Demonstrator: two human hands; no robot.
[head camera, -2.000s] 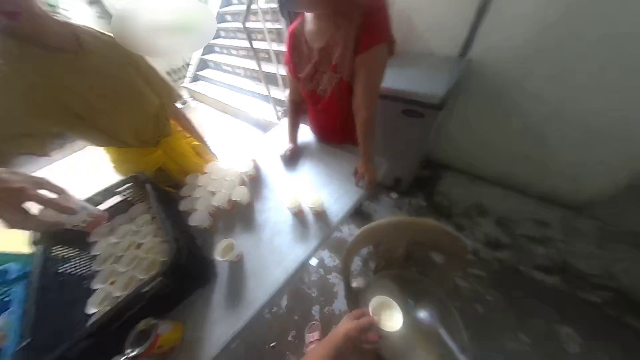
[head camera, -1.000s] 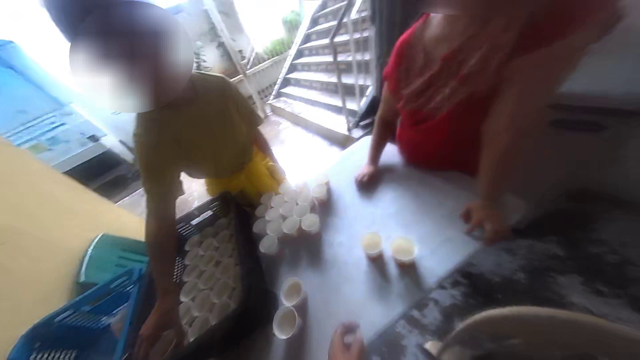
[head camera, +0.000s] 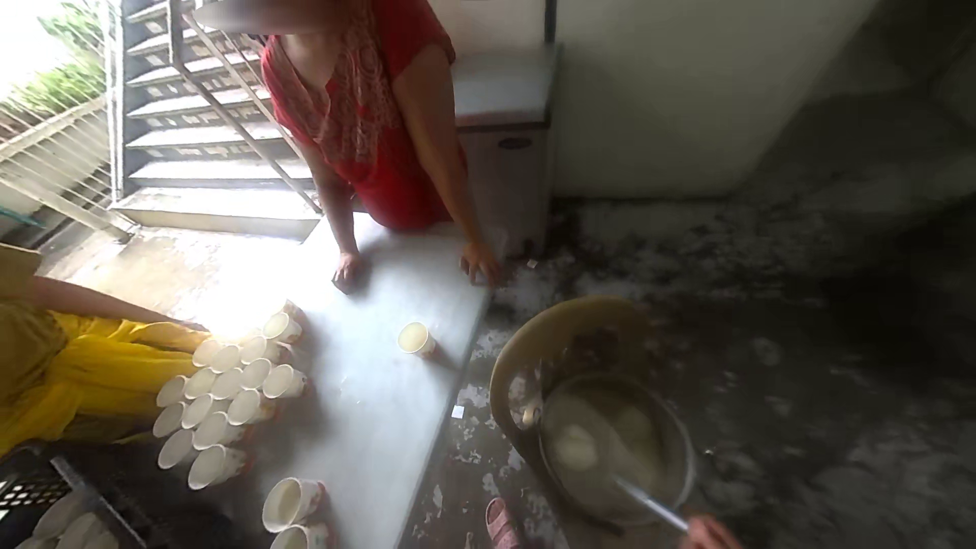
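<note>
My right hand (head camera: 709, 534), cut off by the bottom edge, grips the metal handle of a ladle (head camera: 648, 502). The ladle's lower end dips into a large metal pot (head camera: 690, 457) of pale liquid. The pot stands by a tan plastic chair (head camera: 526, 343). My left hand is out of view. One paper cup (head camera: 415, 338) with pale contents stands alone on the metal table (head camera: 374, 404). Two more cups (head camera: 286, 505) are at the table's near end, and a cluster of cups (head camera: 227, 381) stands at its left side.
A person in red (head camera: 374, 137) leans with both hands on the table's far end. Another person in yellow (head camera: 114, 358) is at the left, beside a black plastic crate (head camera: 91, 496) holding cups. Behind are metal stairs (head camera: 206, 137) and a cabinet (head camera: 503, 168). A pink sandal (head camera: 501, 524) shows on the wet floor.
One cup stands alone mid-table, where two stood a second ago. The hand seen at the table's near edge a second ago no longer shows there. The view has swung right.
</note>
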